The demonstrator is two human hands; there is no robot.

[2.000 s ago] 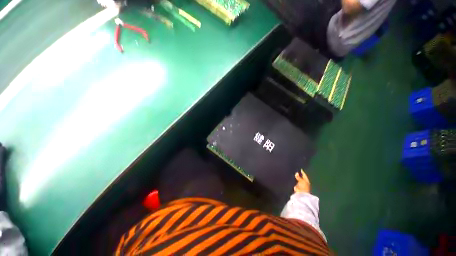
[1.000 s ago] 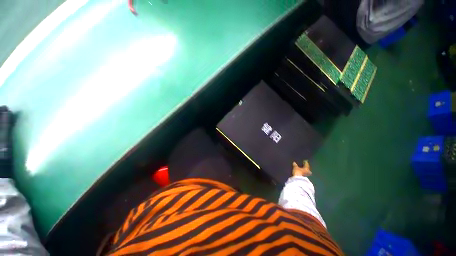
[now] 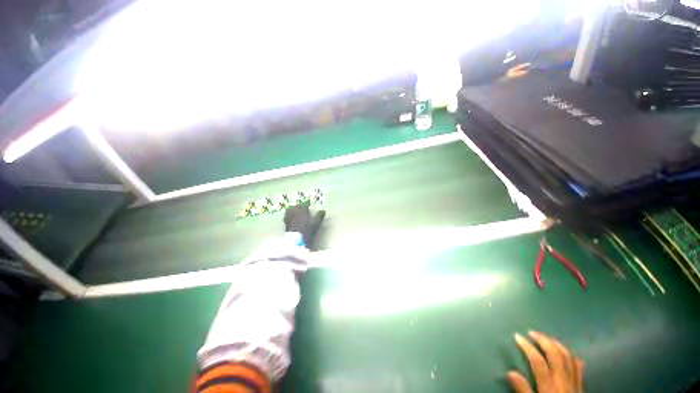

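Observation:
A populated PCB panel (image 3: pixel 265 206) with a row of yellow-and-black raised parts lies on the dark green conveyor belt (image 3: pixel 399 188). My left hand (image 3: pixel 304 222), in a black glove with a blue band at the wrist, is at the panel's near edge toward its right end. The glove is dark and blurred, so I cannot tell whether the fingers grip the panel. My right hand (image 3: pixel 551 367) is bare, low at the right over the green bench (image 3: pixel 430 338), with fingers apart and empty. The picture's lower edge cuts it off.
Red-handled pliers (image 3: pixel 559 265) lie on the bench, with thin strips (image 3: pixel 635 261) and green PCB panels (image 3: pixel 679 234) to their right. Large black cases (image 3: pixel 583 146) with white lettering are stacked behind. White rails (image 3: pixel 184 285) border the belt. A clear bottle (image 3: pixel 423 113) and another person's hand (image 3: pixel 519 71) are beyond.
The view has swung from the low black stacks and floor to the conveyor. My left hand now reaches over the belt to the panel. My right hand has moved from the black stack to the bench.

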